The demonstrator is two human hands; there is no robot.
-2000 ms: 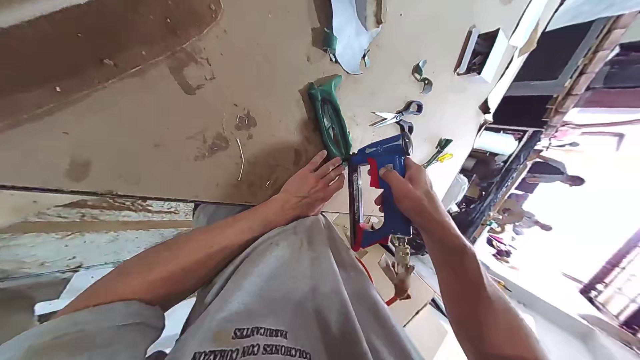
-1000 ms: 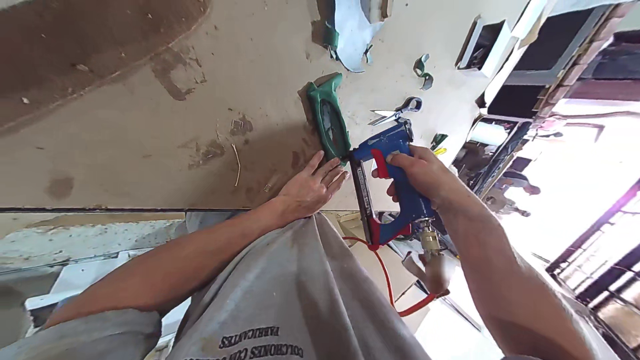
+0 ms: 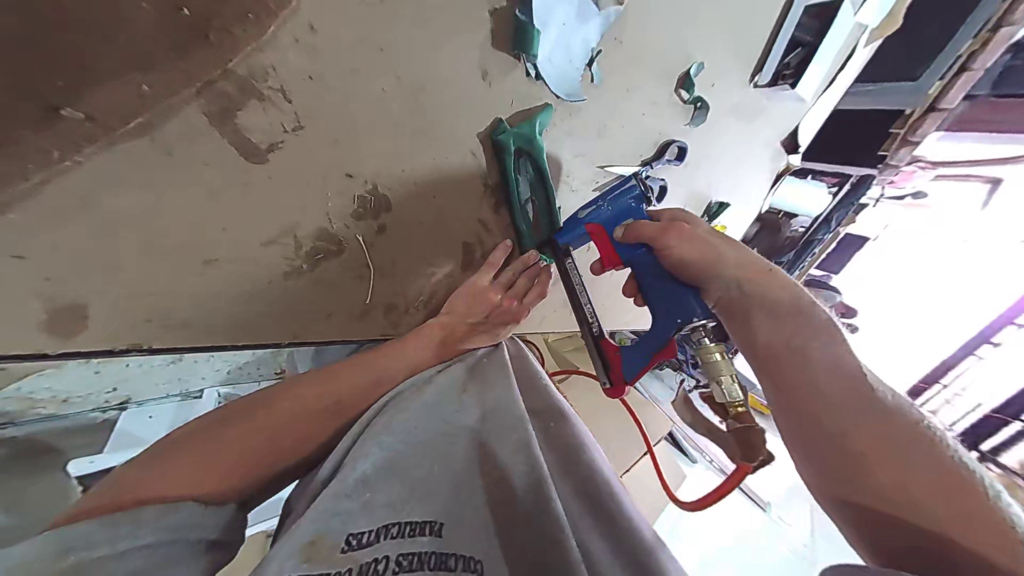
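Note:
My right hand [image 3: 668, 244] is closed round the handle of a blue and red pneumatic staple gun [image 3: 616, 208]. The staple gun's nose is at the lower end of a green-covered piece [image 3: 549, 188] with an oval opening, lying on the tabletop. My left hand [image 3: 500, 296] rests at that same lower end, fingertips touching it and fingers slightly apart; whether it pinches the green material cannot be told. Scissors [image 3: 652, 164] lie just beyond the staple gun, partly hidden by it. A brass coupling [image 3: 720, 372] joins the gun to a red air hose [image 3: 652, 456].
Pale and green scraps [image 3: 564, 40] lie at the tabletop's far side, with a curled green strip [image 3: 692, 94] to their right. A white open box [image 3: 808, 48] stands at the upper right. The tabletop's near edge [image 3: 200, 350] runs beside my body. People are at the right background.
The staple gun's rear and hose coupling have swung right since the earliest frame, while its nose has stayed by the green piece. My left hand has stayed at the piece's lower end.

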